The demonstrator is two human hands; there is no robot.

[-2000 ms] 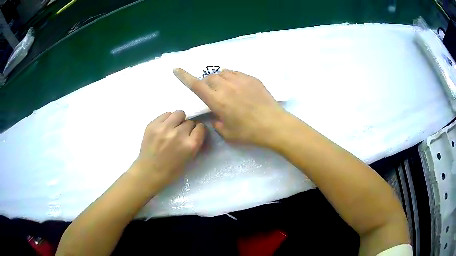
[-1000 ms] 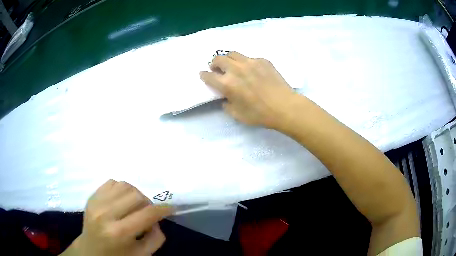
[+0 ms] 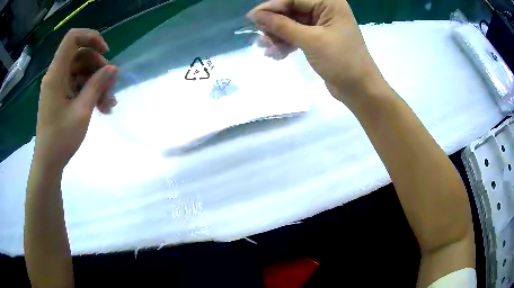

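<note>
A single clear poly bag (image 3: 197, 69) with a black triangular recycling mark is spread between my hands, above the far edge of the foam. My left hand (image 3: 84, 76) has curled fingers at the bag's left side. My right hand (image 3: 287, 28) pinches the bag's right side near the top. Below the bag lies the white stack of poly bags (image 3: 242, 107), its near edge raised with a grey shadow under it. A blurred printed mark shows on the stack.
White foam sheet (image 3: 113, 208) covers the bench. A green conveyor belt (image 3: 389, 8) runs behind it. A clear wrapped bundle (image 3: 487, 64) lies at the right end. A white tray with dark holes (image 3: 490, 194) is at lower right. A red object (image 3: 290, 273) is below the bench edge.
My left hand has moved from the near bench edge up to the far left. My right hand has lifted off the stack, up and slightly right. A clear bag is now spread between them.
</note>
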